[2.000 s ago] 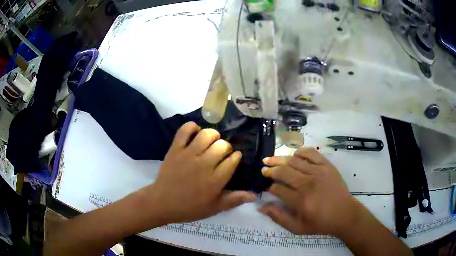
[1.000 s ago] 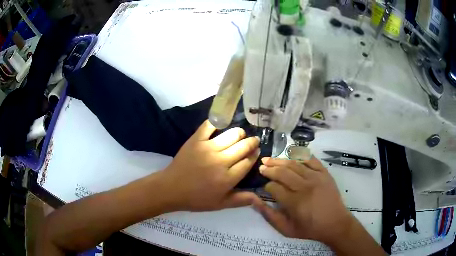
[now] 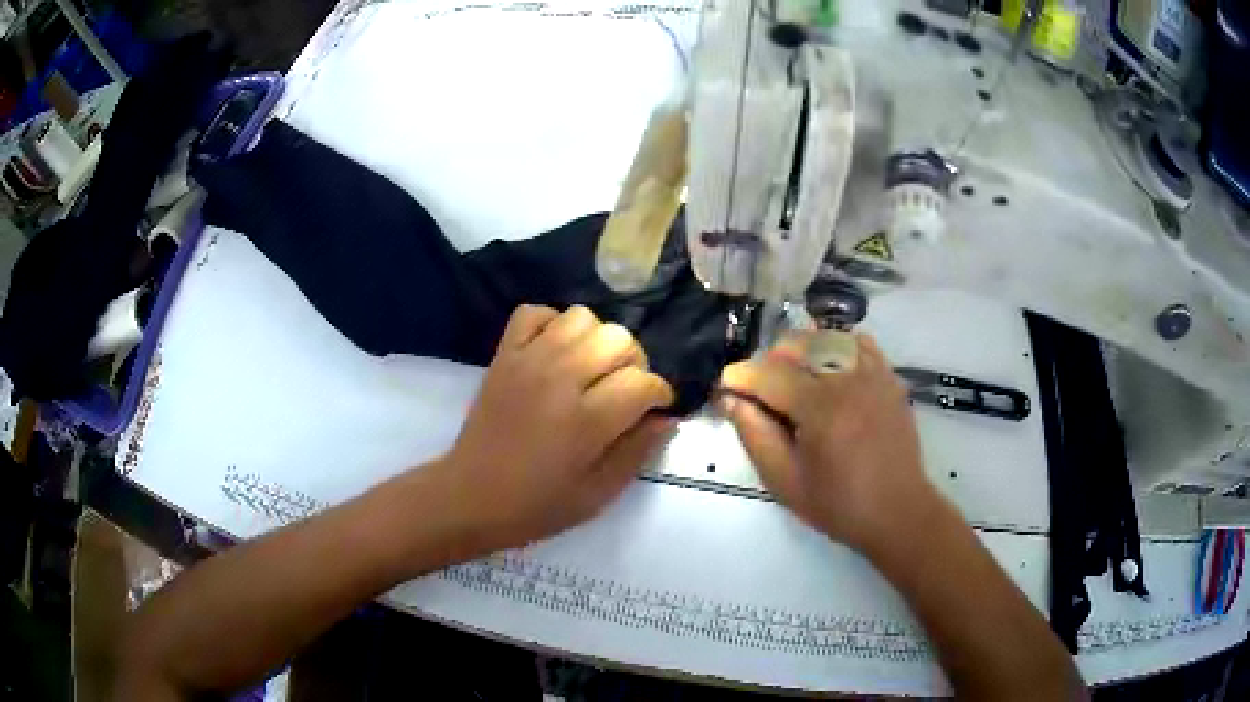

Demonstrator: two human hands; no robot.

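A black garment panel [image 3: 363, 274] runs from the purple basket across the table to the needle of the off-white sewing machine [image 3: 768, 151]. My left hand [image 3: 555, 418] grips the panel's front edge, left of the presser foot [image 3: 742, 327], with fingers curled. My right hand [image 3: 836, 439] pinches the cloth edge with thumb and forefinger, just right of and in front of the foot. The cloth under the fingertips is partly hidden. The needle itself is too small to make out.
Black thread snips [image 3: 966, 395] lie right of my right hand, their blades partly hidden. Narrow black strips [image 3: 1083, 466] lie under the machine arm. The purple basket [image 3: 154, 322] with white cones stands at left. The lamp tube [image 3: 644, 206] hangs left of the needle. A red-blue item [image 3: 1219, 571] lies far right.
Both hands have moved up on the table, closer to the machine. The cloth's front edge has moved away from the table's front, baring the plate seam. My right hand now covers the snips' tips.
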